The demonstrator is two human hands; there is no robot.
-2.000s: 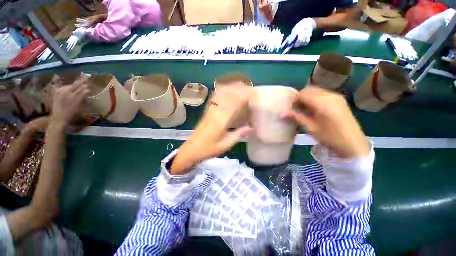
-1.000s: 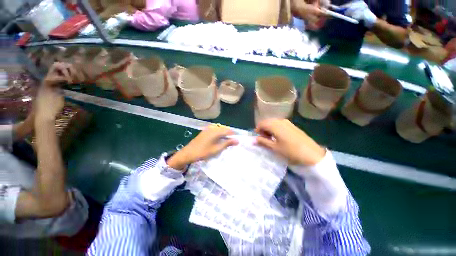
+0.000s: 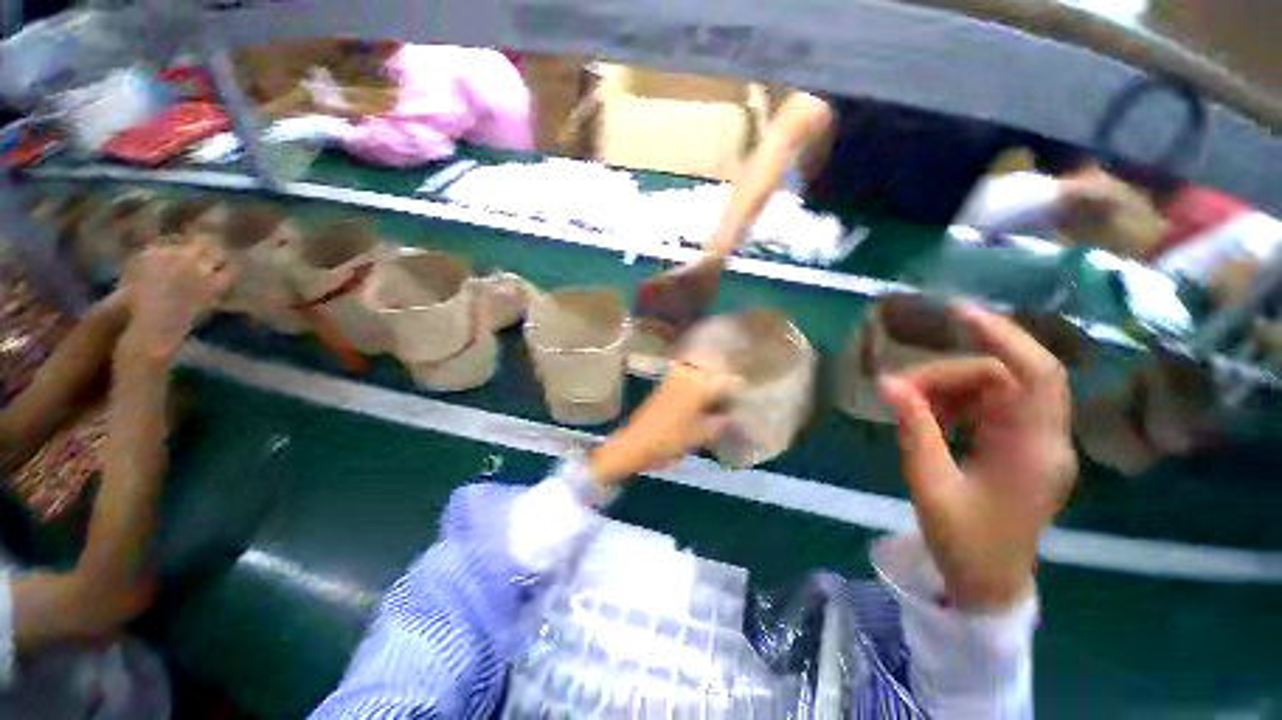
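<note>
My left hand (image 3: pixel 667 426) is at the near left side of a beige cup-shaped housing (image 3: pixel 778 391), its fingers on the wall and rim. The housing stands on the green surface with its opening up. My right hand (image 3: pixel 984 450) is raised to the right, blurred, with thumb and fingers apart; a tiny label at the fingertips cannot be made out. Behind it is another housing (image 3: pixel 879 369), partly hidden. The label sheets (image 3: pixel 640 626), white with a grey grid, lie in front of me between my sleeves.
More housings (image 3: pixel 579 369) stand in a row to the left, and blurred ones at right. Another person's arm (image 3: pixel 752 183) reaches across the line near my housing. White rods (image 3: pixel 562 197) lie beyond the pale strip. A neighbour's hands (image 3: pixel 176 288) are at left. A grey frame crosses the top.
My hands have left the sheets; the left moved to a housing and the right rose to the right. A person's arm now reaches across the line. The view has shifted.
</note>
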